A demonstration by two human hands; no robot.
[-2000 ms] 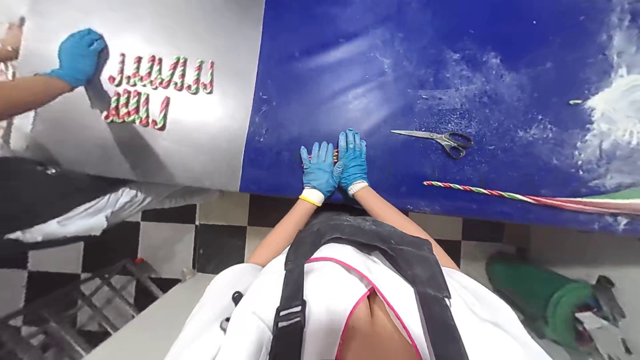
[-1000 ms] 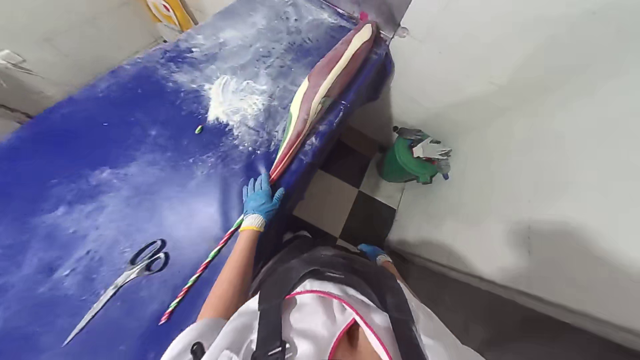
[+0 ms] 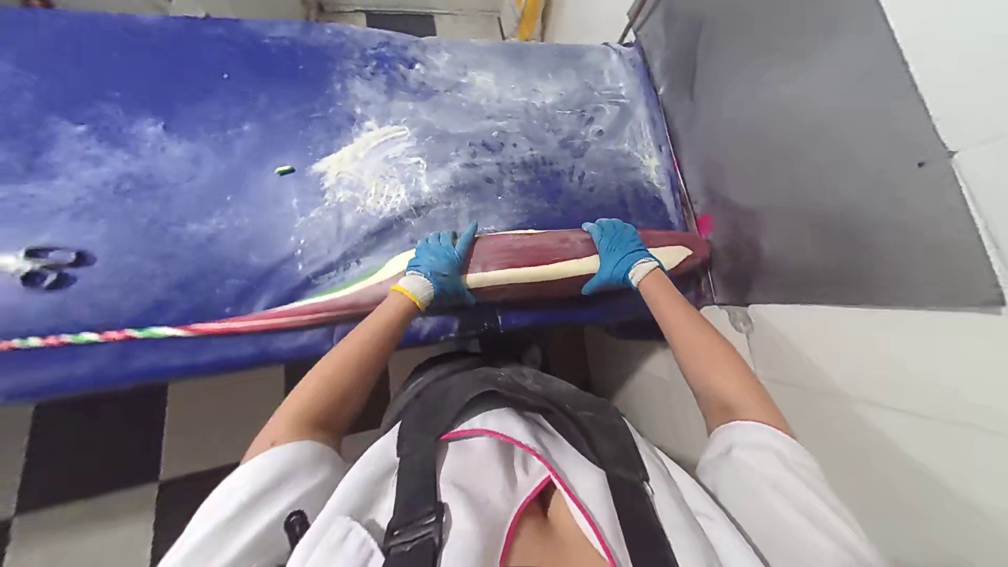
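Observation:
A thick, tapering roll of striped candy (image 3: 535, 262), dark red with cream and green bands, lies along the near edge of the blue-covered table. Both hands wear blue gloves. My left hand (image 3: 441, 265) is laid over the roll where it begins to narrow, its fingers around the top. My right hand (image 3: 618, 256) grips over the thick part near the right end, thumb on the near side. Leftward the roll thins into a twisted red, white and green candy rope (image 3: 118, 335). The undersides of the roll and my palms are hidden.
Scissors (image 3: 47, 266) lie at the table's left, blurred. A small green candy piece (image 3: 284, 170) and a patch of white powder (image 3: 374, 169) are on the blue cover (image 3: 213, 102). A grey metal panel (image 3: 811, 157) adjoins the table's right end. The floor is checkered.
My view has swung a lot. My left hand has moved from the thin start of the roll to its thicker part. My right hand, beside my body a second ago, is now on the roll.

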